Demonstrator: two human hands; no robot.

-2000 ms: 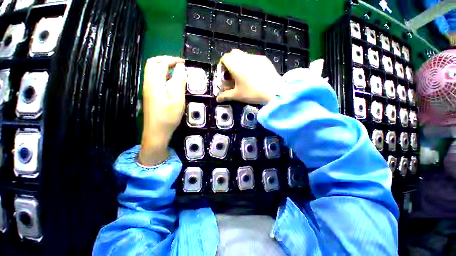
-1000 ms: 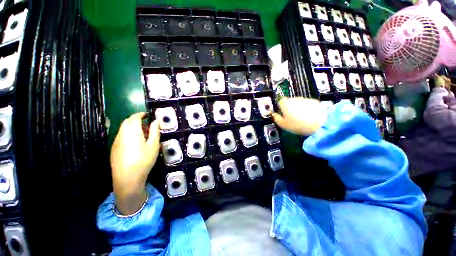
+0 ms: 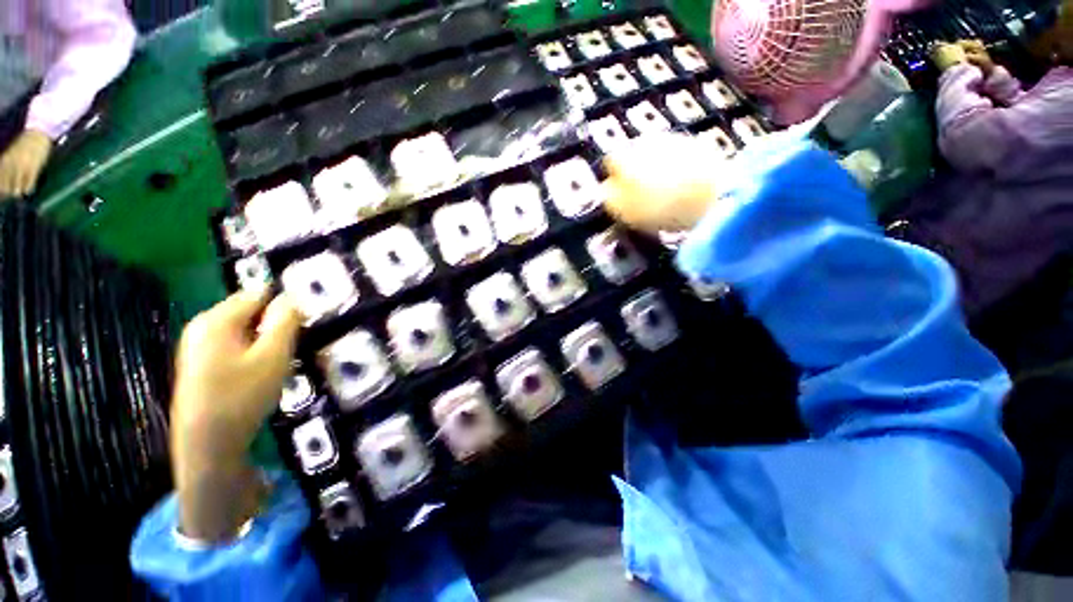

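Observation:
The black blister tray (image 3: 379, 118) is tilted and raised in front of me, nearer to the camera. Silver metal parts with dark round holes (image 3: 502, 306) fill its near rows. Its far two rows are empty, and the third row holds three parts at its left. My left hand (image 3: 226, 374) grips the left edge and my right hand (image 3: 665, 186) grips the right edge; some fingertips are hidden. More parts (image 3: 314, 446) show below the tray's left edge, on a layer underneath.
A black tray stack (image 3: 82, 341) stands at the left. Another filled tray (image 3: 621, 73) is behind my right hand. A pink fan (image 3: 788, 45) is at the upper right. Another person's arm (image 3: 80, 71) is at the upper left, and another person's sleeve (image 3: 988, 124) at the right.
Both hands moved from placing parts to the tray's side edges. The tray has risen and tilted, uncovering parts below its left side. The view has swung right.

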